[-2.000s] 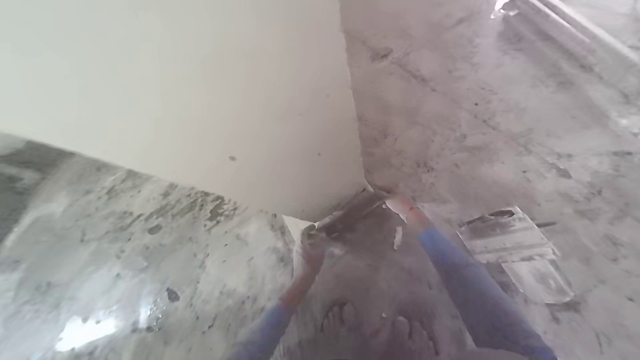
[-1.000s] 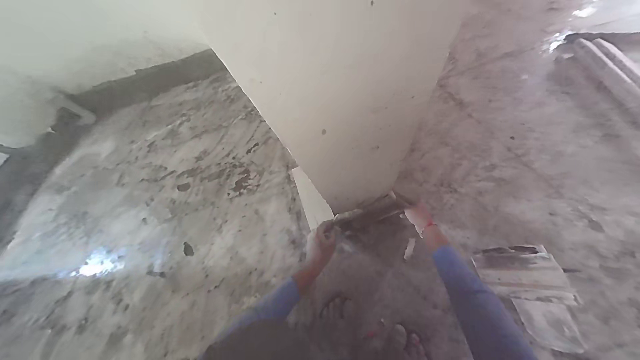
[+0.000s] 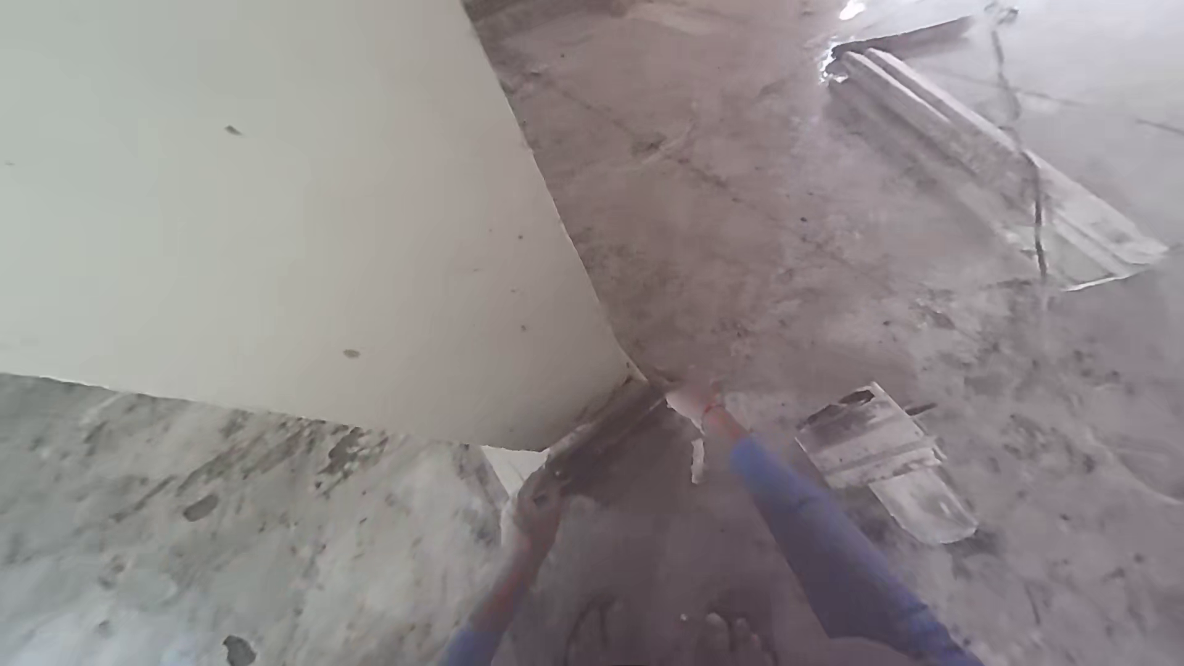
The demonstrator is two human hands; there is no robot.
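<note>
A narrow dark bar or blade (image 3: 610, 428) lies along the foot of a smooth pale plastered wall end (image 3: 370, 231), spanning between my hands. My left hand (image 3: 538, 504) grips its near left end beside the wall's lower corner. At its other end, by the right corner, is my right hand (image 3: 698, 404), blurred, with its fingers around that end. A small white piece (image 3: 513, 467) stands or lies beside the left corner, partly behind my left hand. A thin pale scrap (image 3: 697, 461) is on the floor just below my right hand.
Plaster-smeared flat tools or plates (image 3: 869, 439) lie on the stained concrete floor (image 3: 740, 268) right of my right arm. Long pale metal or plastic profiles (image 3: 999, 157) lie at the upper right, a dark cord (image 3: 1036, 213) across them. My bare feet (image 3: 731, 638) are at the bottom.
The view has swung strongly, showing more of the right side. Both hands stay at the two ends of the bar against the wall's foot.
</note>
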